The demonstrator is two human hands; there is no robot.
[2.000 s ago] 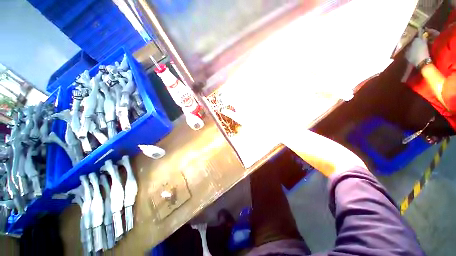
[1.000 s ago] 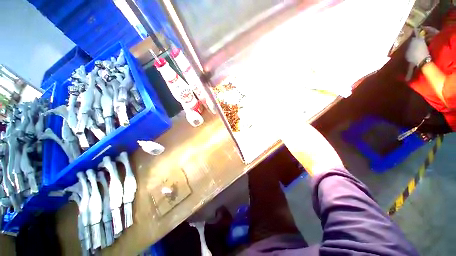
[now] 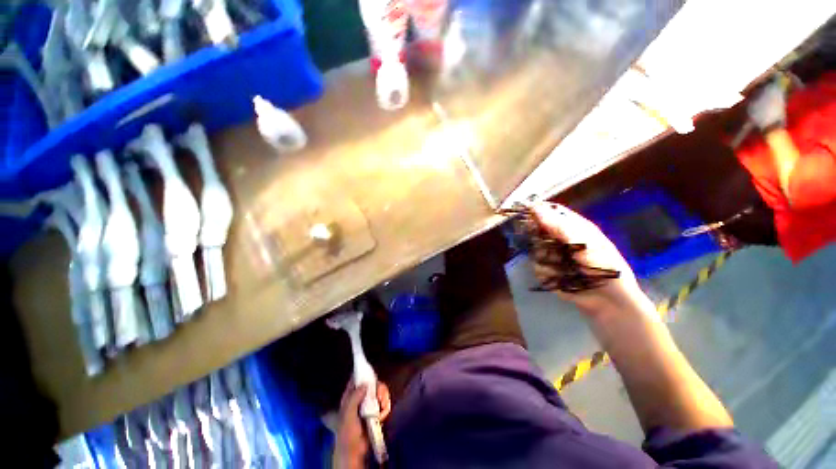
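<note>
My right hand (image 3: 587,252) is closed around a tangled bunch of thin black strips (image 3: 564,261) just off the bench's front edge. My left hand (image 3: 357,426) is low, below the bench edge, and grips a pale grey moulded part (image 3: 360,357) by its narrow lower end, with the flared end up. Several more grey parts (image 3: 119,234) lie side by side on the bench. A square tan pad (image 3: 344,261) with a dark-edged residue spot lies in the middle. A small white glue bottle (image 3: 279,126) lies behind it.
Blue crates of grey parts stand at the upper left (image 3: 183,82) and below the bench (image 3: 293,417). Red-and-white bottles (image 3: 390,55) are at the back. A bright white sheet (image 3: 660,101) is at right. A person in red (image 3: 807,165) is at the right.
My right hand has come back from the bright area, now with black strips in it. The view has shifted down, bringing my left hand with the grey part and the lower crate into sight.
</note>
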